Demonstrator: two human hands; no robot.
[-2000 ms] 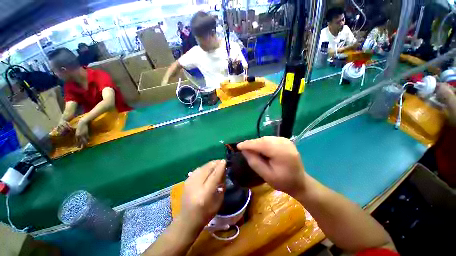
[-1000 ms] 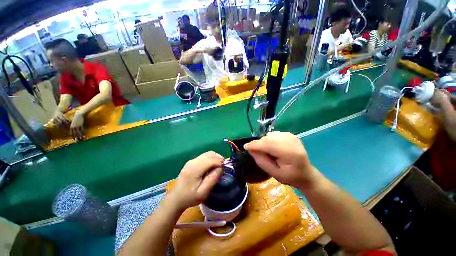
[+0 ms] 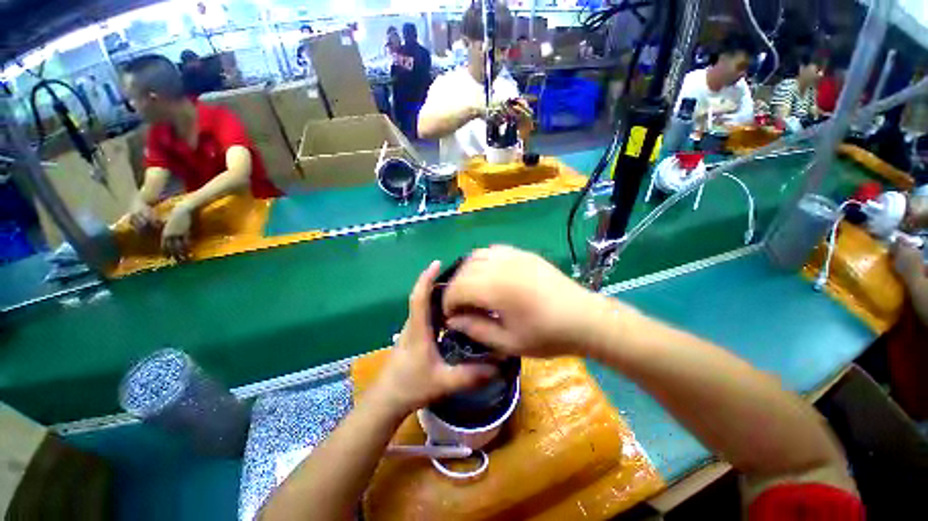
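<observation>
The white appliance body [image 3: 444, 433] stands in the orange fixture [image 3: 580, 438], its black end [image 3: 478, 405] up. A black cover [image 3: 442, 297] is tilted on edge above that end. My left hand [image 3: 415, 358] grips the cover from the left, thumb low near the black end. My right hand [image 3: 514, 297] is at the cover's open side with curled fingers; the fingertips are partly hidden, and I cannot tell what they hold. Thin wires show faintly between the hands. A white stick [image 3: 432, 450] and a white cord loop [image 3: 463, 471] show at the body's front.
A speckled tub [image 3: 188, 402] and speckled mat [image 3: 290, 438] are left of the fixture. A power screwdriver [image 3: 629, 163] with a clear hose hangs beyond my right hand. A parts carton [image 3: 865, 438] is at right. The green belt [image 3: 305, 315] runs behind, with workers across it and one person at far right.
The cover has moved from my right hand's side to stand between both hands. My left hand has gone from pinching near the wires to gripping the cover. My right hand has moved left over it.
</observation>
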